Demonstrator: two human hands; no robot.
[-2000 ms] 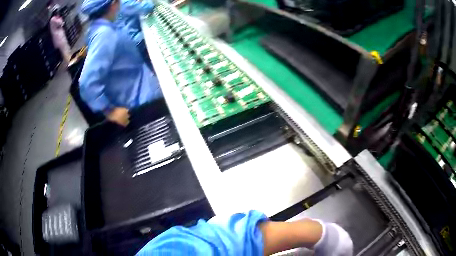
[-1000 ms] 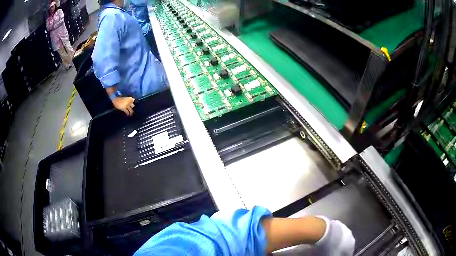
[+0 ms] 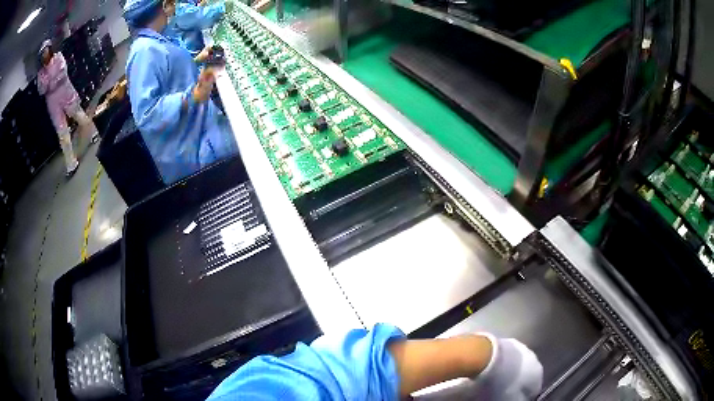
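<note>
My left hand, in a white glove below a light blue sleeve, is over the near end of the conveyor. Its fingers are hidden or cut off at the bottom edge, so its grip cannot be told. My right hand cannot be made out. A small whitish patch at the bottom right is too unclear to name. A row of green circuit boards with black parts lies edge to edge on the conveyor, beyond the shiny metal plate.
Black floor bins stand left of the rail, with clear ribbed blister trays inside. A worker in blue stands beside the line. A shelf with green mat and a board tray are on the right. A person in pink is far left.
The view has shifted slightly. The worker in blue has lifted a hand off the bin rim and now holds both hands near the boards. My left arm has hardly moved.
</note>
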